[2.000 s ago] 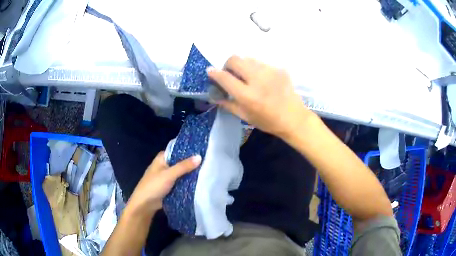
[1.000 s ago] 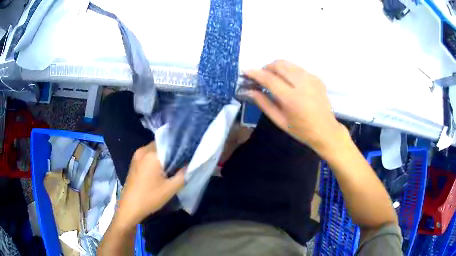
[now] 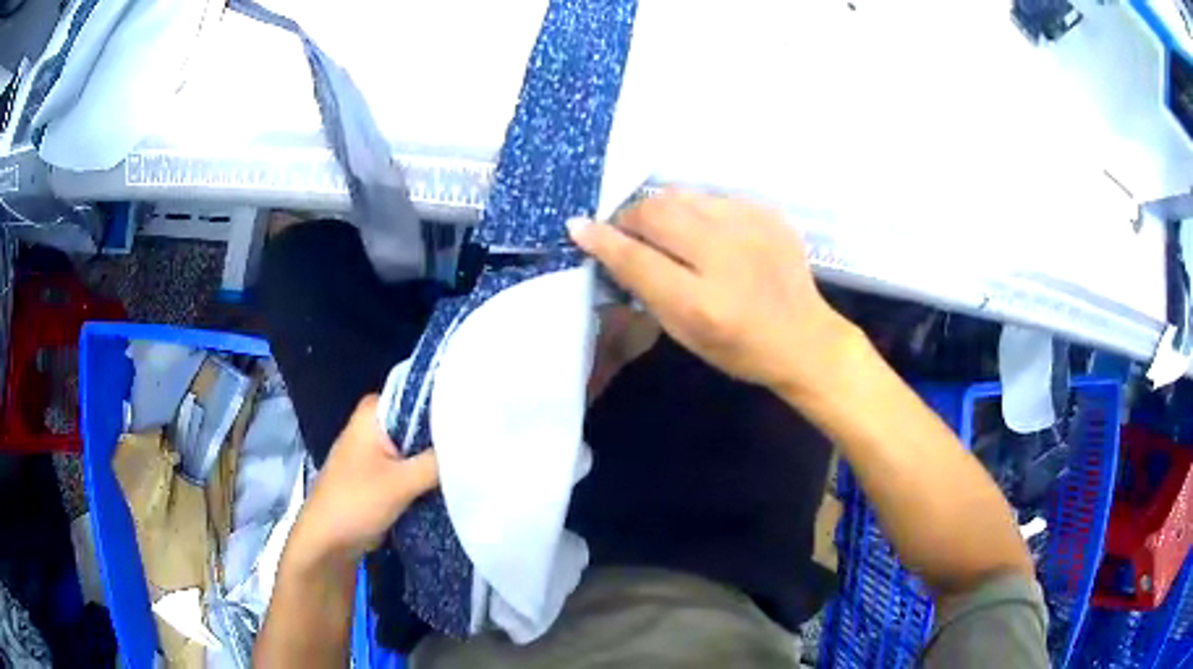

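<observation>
A speckled navy strip runs over the tabletop and down across its front edge. Below the edge, a pale lining piece with a rounded side lies over more navy pieces above the lap. My left hand is shut on the left side of this layered stack; its fingers are partly hidden under it. My right hand is at the table edge, thumb and index finger on the navy strip where it meets the lining. A small dark and metal tool, likely snips, is mostly hidden inside the right hand.
A grey-blue strip hangs over the white table's front edge, beside a printed scale. A blue crate with cut pieces stands at left, a blue mesh basket at right. Red plastic items sit at far right and far left.
The navy strip first extended onto the table, showing more length. The left hand swung the stack, and a pale lining piece now lies on top. The right hand moved away, then back to the strip.
</observation>
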